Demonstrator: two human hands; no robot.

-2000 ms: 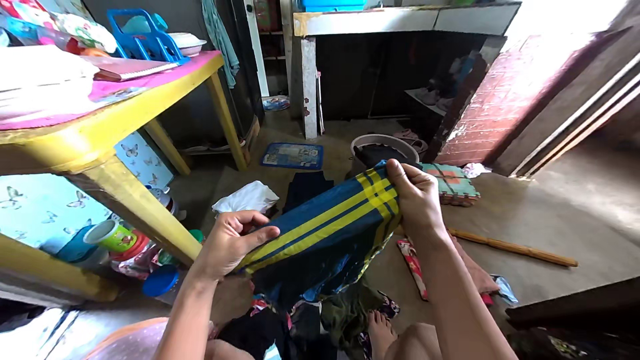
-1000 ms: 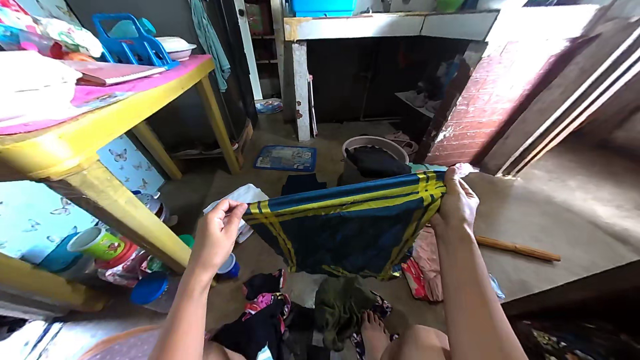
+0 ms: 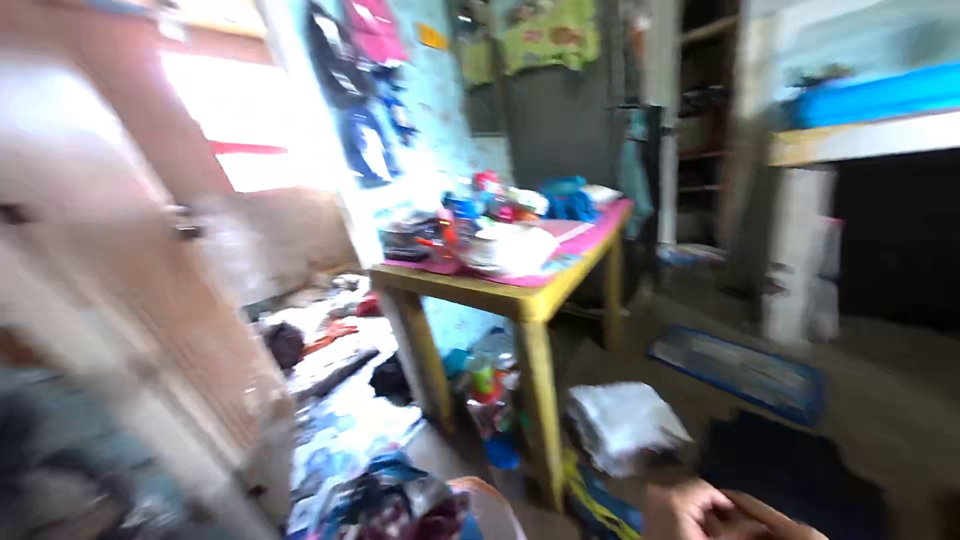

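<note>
At the bottom edge of the head view, blurred, is my left hand (image 3: 686, 510). Fingers that look like those of my right hand (image 3: 776, 516) meet it; the rest of both hands lies outside the frame. Left of them, beside the yellow table leg, shows part of a blue cloth with yellow stripes (image 3: 600, 501). Whether either hand grips it cannot be told. Just above the hands a white folded bag or cloth (image 3: 626, 424) lies on the floor, and a dark cloth (image 3: 795, 469) lies to its right.
A yellow wooden table (image 3: 532, 304) with a pink cover holds many items. Near the bottom stands a pale basin (image 3: 491, 502) beside piled clothes (image 3: 394, 499). A blue-edged mat (image 3: 739, 371) lies on the floor. More clothes (image 3: 330, 360) are spread by the doorway at left.
The view has swung far to the left. My hands, which held the striped cloth stretched between them, are now close together, and the cloth is no longer spread out.
</note>
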